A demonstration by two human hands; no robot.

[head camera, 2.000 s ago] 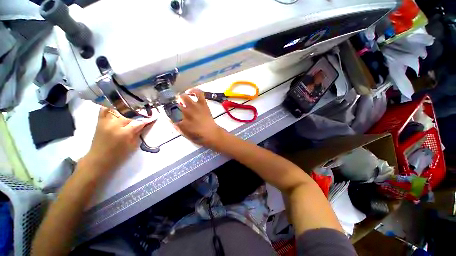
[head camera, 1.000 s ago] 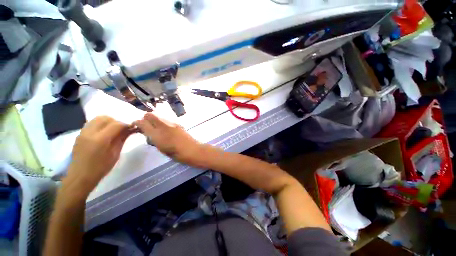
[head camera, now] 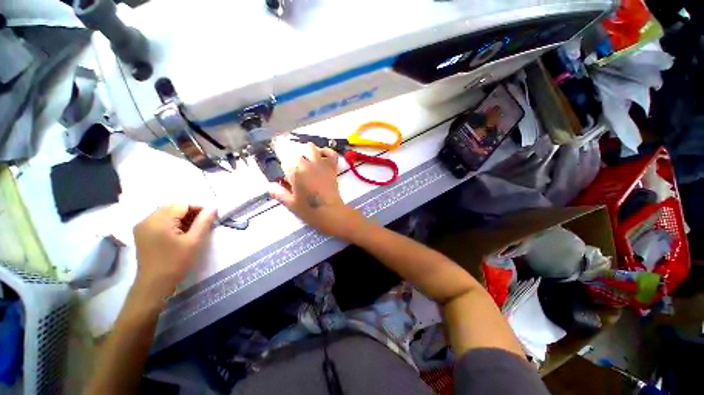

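A small grey strip-like piece [head camera: 251, 207] lies on the white table below the needle area, between my hands. My left hand [head camera: 171, 238] is left of it, thumb and forefinger close together; whether they hold anything is unclear. My right hand [head camera: 313, 189] is at its right end, palm down, with fingertips near the presser foot [head camera: 270, 166]; its grip is hidden. The white sewing machine [head camera: 231, 65] stands behind. Scissors [head camera: 345, 145] with yellow and red loops lie just right of my right hand.
Dark fabric pieces [head camera: 85, 187] lie at left, near crumpled grey fabric [head camera: 96, 262]. A ruler strip [head camera: 255, 262] runs along the front edge. A smartphone [head camera: 485, 131] lies right. A white basket [head camera: 54, 328] is lower left; a cardboard box [head camera: 594, 231] and red basket [head camera: 679, 239] are right.
My hands were together left of the needle; now they are apart. My right hand has moved right, and my left hand slightly down. The grey strip shows between them.
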